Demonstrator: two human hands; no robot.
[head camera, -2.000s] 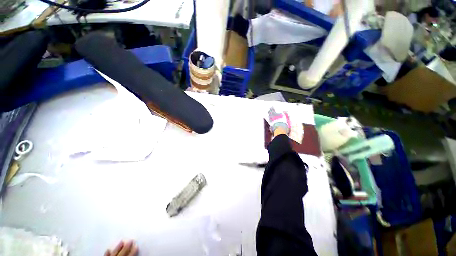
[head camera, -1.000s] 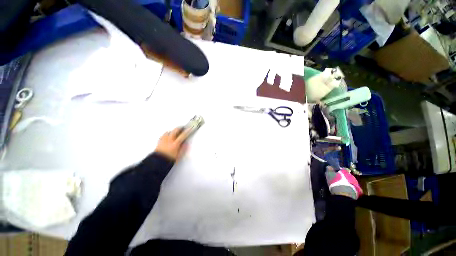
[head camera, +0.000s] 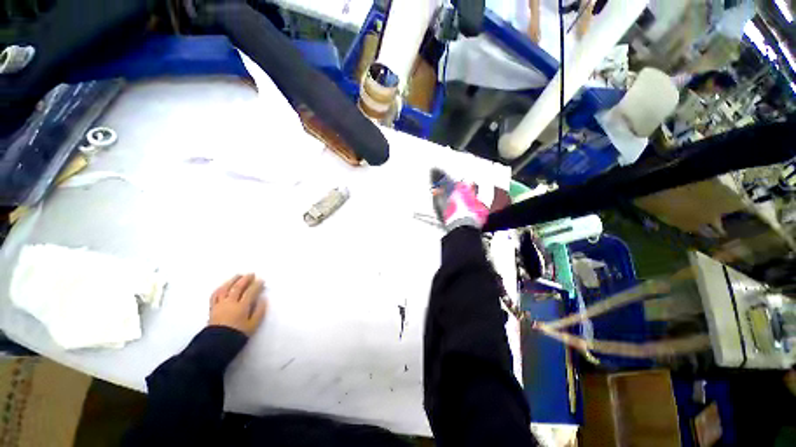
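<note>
My left hand (head camera: 237, 304), bare, rests flat on the white table (head camera: 305, 367) with nothing seen in it. My right hand (head camera: 463, 206), in a grey and pink glove, is closed near the table's right far part. A dark pointed body, seemingly the steam iron (head camera: 438, 183), shows at its fingers, mostly hidden by the glove. A dark hose (head camera: 646, 179) runs from that hand to the upper right. The shears' blades (head camera: 426, 217) lie beside the glove; their handles are hidden. A grey-beige patterned weight (head camera: 327, 207) lies between the hands, farther in.
A crumpled white fabric pile (head camera: 78, 297) lies at far left. A padded black arm (head camera: 323, 96) spans the far edge. A white roll (head camera: 101, 137) lies at upper left. Dark bits (head camera: 402, 319) lie near the front. A blurred pale cable (head camera: 628, 340) and a blue crate (head camera: 624, 279) are at right.
My left hand has let go of the weight and moved back toward the near left. My right hand has moved from beside the table to over it, with the dark hose trailing.
</note>
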